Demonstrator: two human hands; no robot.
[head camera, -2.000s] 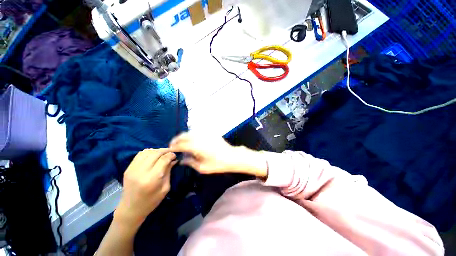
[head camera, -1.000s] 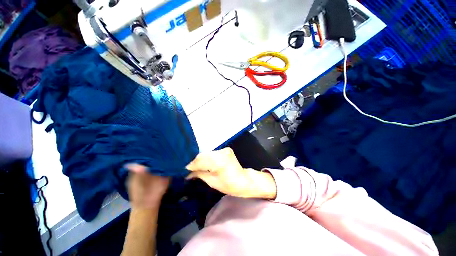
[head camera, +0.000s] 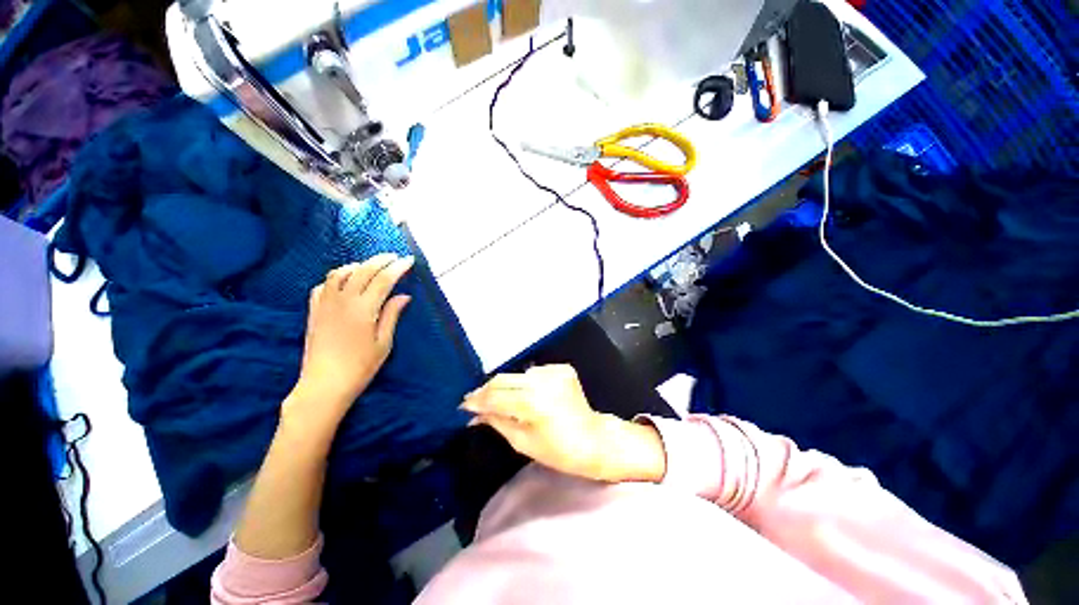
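A dark blue garment piece (head camera: 225, 319) lies crumpled on the white table, its right part spread flat under the lit needle area of the white sewing machine (head camera: 266, 89). My left hand (head camera: 351, 325) lies flat on the cloth just below the presser foot, fingers slightly apart and pointing up to the needle. My right hand (head camera: 538, 414) is at the cloth's lower right edge by the table's front edge, thumb and fingertips pinched on that edge. A narrow darker strip runs along the cloth's right edge between my hands.
Scissors with yellow and red handles (head camera: 639, 171) and a wavy dark cord (head camera: 544, 183) lie right of the needle. A black device (head camera: 816, 57) with a white cable is at the table's right end. A lilac bin (head camera: 21, 296) is far left. Dark blue cloth (head camera: 887, 355) is piled at right.
My left hand has moved up from the cloth's lower edge and now lies flat near the needle. My right hand has moved slightly right and down. The cloth's right edge is now straighter.
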